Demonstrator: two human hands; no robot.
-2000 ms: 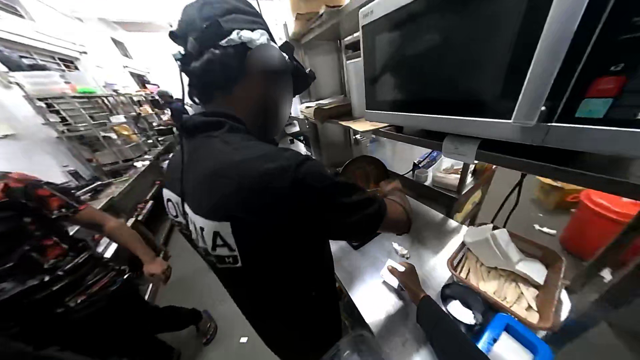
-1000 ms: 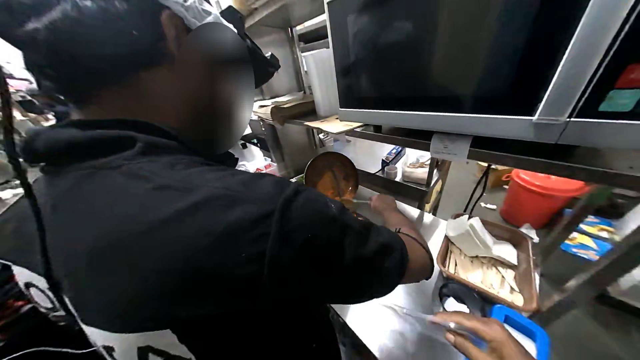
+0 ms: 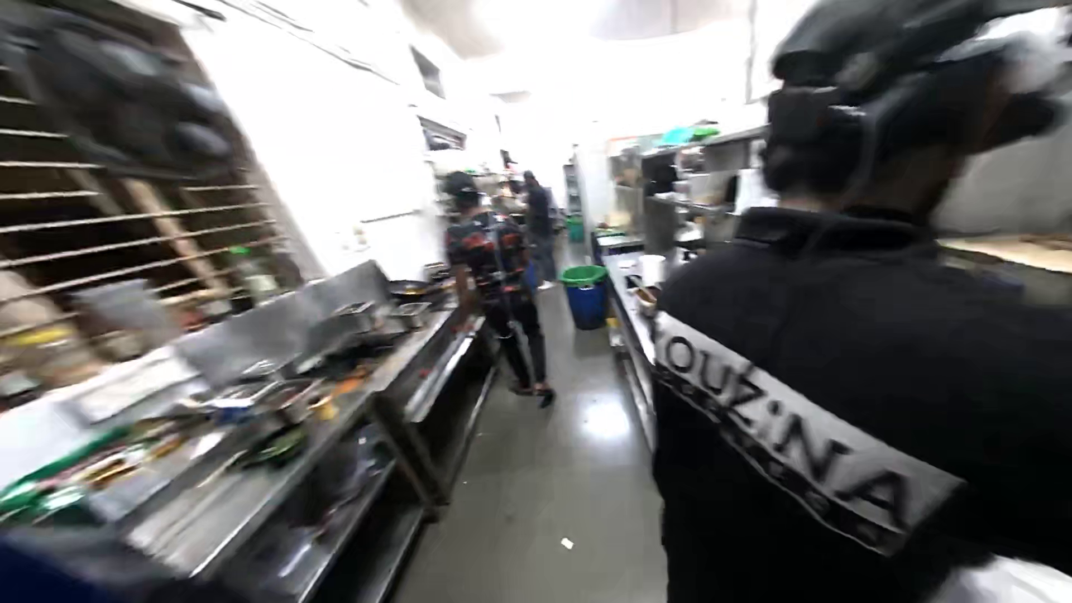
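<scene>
Neither my left hand nor my right hand shows in the head view. A blurred white thing [image 3: 1009, 579] lies at the bottom right corner, too unclear to name. Close on the right stands a co-worker in a black shirt [image 3: 804, 352] with a printed band across the back, turned away from me. To the left, a long steel counter [image 3: 243, 511] carries metal containers and a dark green item in a pan or bowl [image 3: 280, 444]. The picture is blurred by motion.
An aisle floor [image 3: 544, 502] runs ahead between counters, with a small white scrap [image 3: 567, 543] on it. A person in a patterned shirt [image 3: 494, 251] stands at the left counter. Beyond is a blue bin with a green rim [image 3: 584, 297]; another person [image 3: 538, 222] stands farther back.
The view has swung far to the left. The microwave, the basket and the steel table seen earlier are out of view, as is the hand that was near the basket.
</scene>
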